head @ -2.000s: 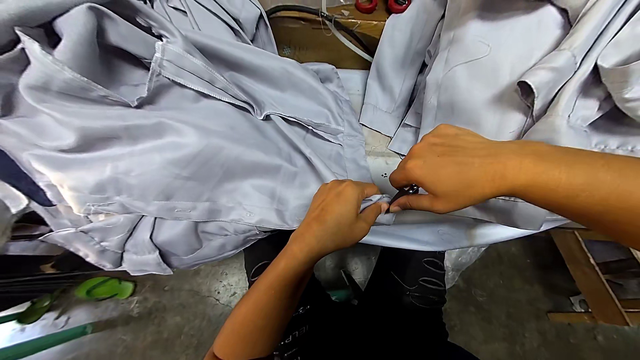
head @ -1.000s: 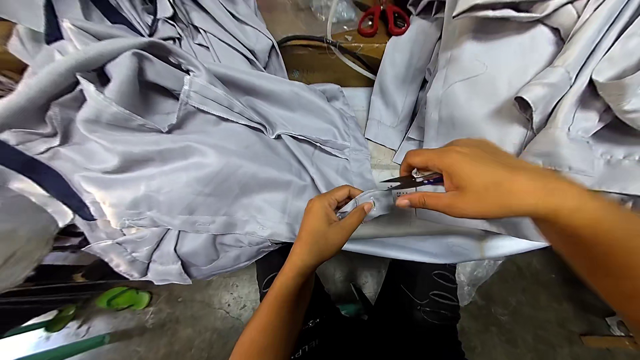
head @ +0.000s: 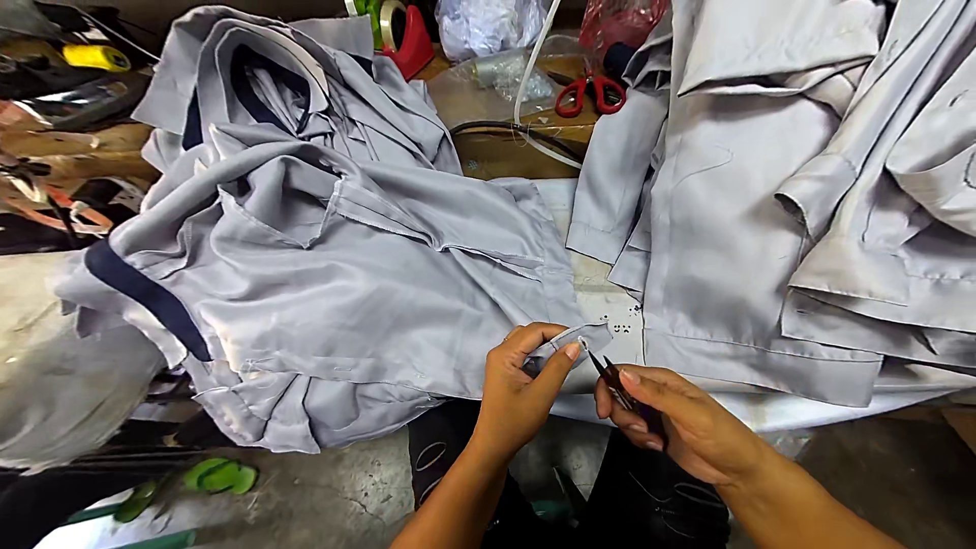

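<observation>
My left hand (head: pixel 526 381) pinches a corner of a light grey garment (head: pixel 366 290) between thumb and fingers, near a small buttonhole-like slit. In my right hand (head: pixel 679 415) are small dark thread snips (head: pixel 619 389), their pointed blades parted and their tips close to that slit. The garment lies spread to the left of my hands, with a navy band (head: pixel 145 293) at its far left end. More light grey garments (head: pixel 732 229) lie stacked to the right.
Red-handled scissors (head: pixel 589 95), a black cable and a white cord (head: pixel 530 69) lie behind the cloth. A red tape dispenser (head: pixel 412 42) and plastic bags (head: pixel 488 27) stand farther back. Green slippers (head: pixel 221 476) are on the floor at lower left.
The view has shifted, showing more of the back of the table. The snips have turned from pointing left to pointing up and left. My left hand still holds the grey cloth.
</observation>
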